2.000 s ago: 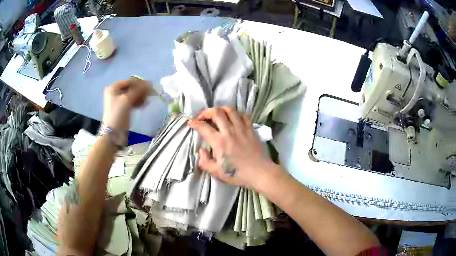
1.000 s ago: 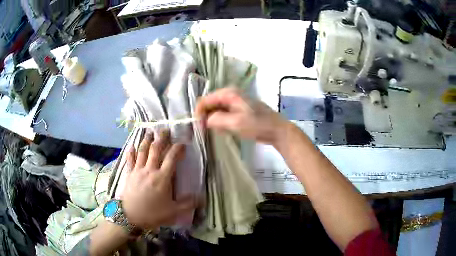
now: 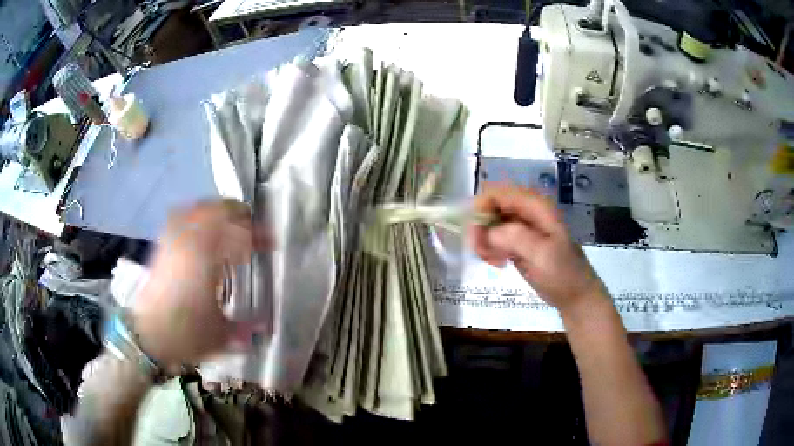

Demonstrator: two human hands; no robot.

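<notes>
A bundle of off-white panels (image 3: 300, 200) lies in front of me on the table, with fanned sage panels (image 3: 405, 305) along its right side. My right hand (image 3: 527, 239) grips the end of a pale twisted bundle tie (image 3: 427, 212), stretched to the right from the sage panels. My left hand (image 3: 196, 287) is blurred at the left edge of the off-white panels; its fingers are partly hidden, and I cannot tell whether it grips cloth.
The cream sewing machine (image 3: 588, 83) stands at the right, with its metal plate (image 3: 518, 179) in the table. A thread cone (image 3: 128, 118) stands on the grey-blue surface (image 3: 174, 165). A taped white board (image 3: 734, 409) is low right. More cloth (image 3: 161, 418) lies below left.
The tie ran across the off-white panels; it now stretches rightward from the sage panels. My right hand has moved right with it. My left hand has moved to the left edge of the bundle.
</notes>
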